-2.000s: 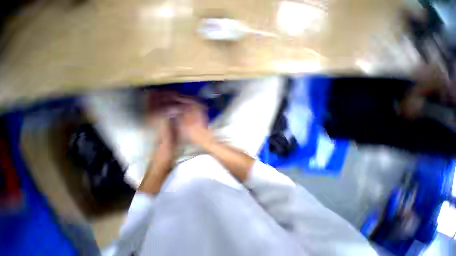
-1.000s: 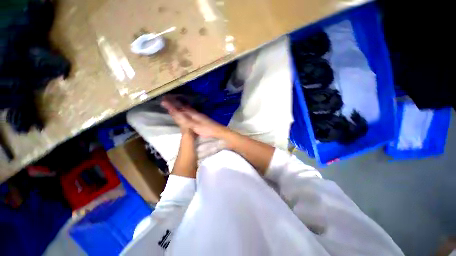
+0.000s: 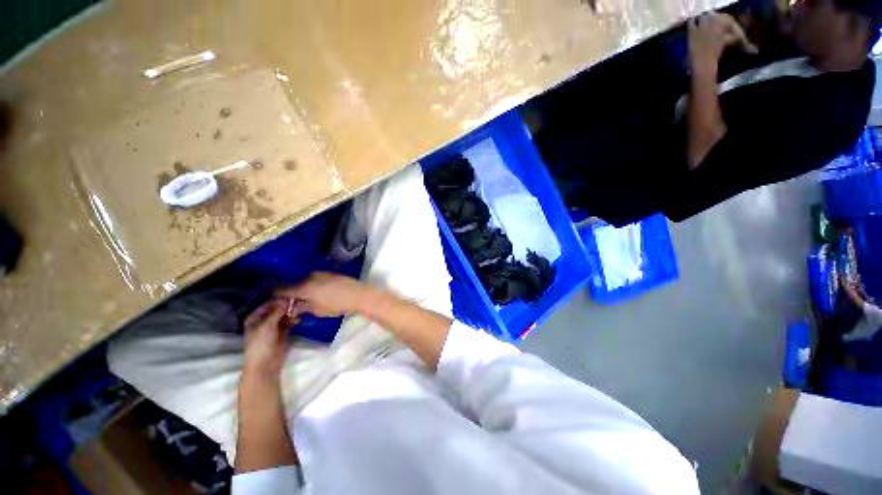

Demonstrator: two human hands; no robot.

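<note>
My left hand point(image 3: 266, 334) and my right hand point(image 3: 327, 293) meet at the fingertips over my lap, below the bench edge. Their fingers are bent. Something small and pale shows between the fingertips, too small to tell whether it is a held thing or a nail. A dark area lies behind the fingers; I cannot tell whether it is a workpiece. On the bench, the white glue dish point(image 3: 191, 189) stands on the wet-spotted work board point(image 3: 280, 126), with a cotton swab point(image 3: 232, 167) sticking out to its right.
Spare swabs point(image 3: 180, 65) lie beyond the board. A blue tote point(image 3: 556, 218) with black bundles and a white sheet stands right of my leg, a smaller blue bin point(image 3: 629, 259) beyond it. A person in black point(image 3: 774, 135) sits at right. An open carton point(image 3: 121, 454) is at lower left.
The view has shifted left to right: the dish and board now show further left, and more of the person at right. My hands were pressed flat together; now only their bent fingers meet.
</note>
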